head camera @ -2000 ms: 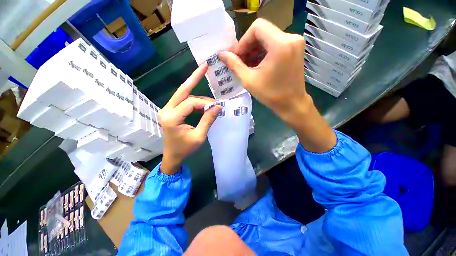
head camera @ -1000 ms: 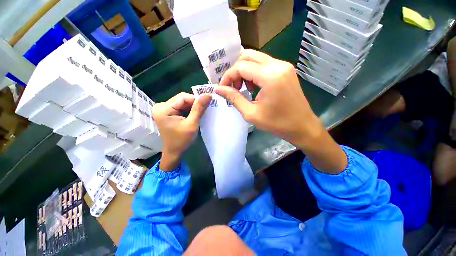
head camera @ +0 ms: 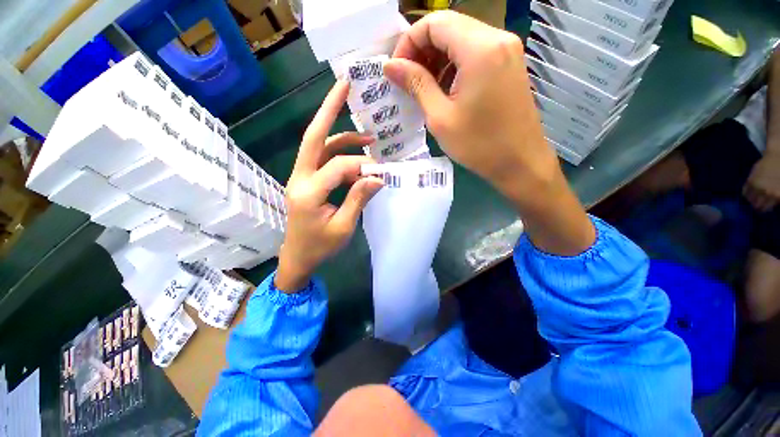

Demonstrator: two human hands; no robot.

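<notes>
White product boxes (head camera: 352, 34) stand in a stepped stack ahead, with a column of several barcode stickers (head camera: 381, 113) on their ends. My left hand (head camera: 321, 201) pinches the top left edge of the label strip (head camera: 406, 247), which hangs down, plain white below two printed barcodes. My left index finger reaches up to the left end of the topmost sticker. My right hand (head camera: 487, 102) has its thumb and index finger at that sticker's right end. Whether this sticker is fully stuck down cannot be told.
Labelled white cartons (head camera: 171, 162) are stacked at left, fanned cartons (head camera: 590, 77) at right. Spare label strips (head camera: 214, 294) lie on brown cardboard (head camera: 201, 363). A clear pack of small parts (head camera: 103, 367) lies far left. A yellow scrap (head camera: 717, 36) is top right; a person's arm (head camera: 764, 175) shows at right.
My right hand has moved up from the label strip to the top of the sticker column. My left index finger has extended upwards. More stickers now show on the box ends.
</notes>
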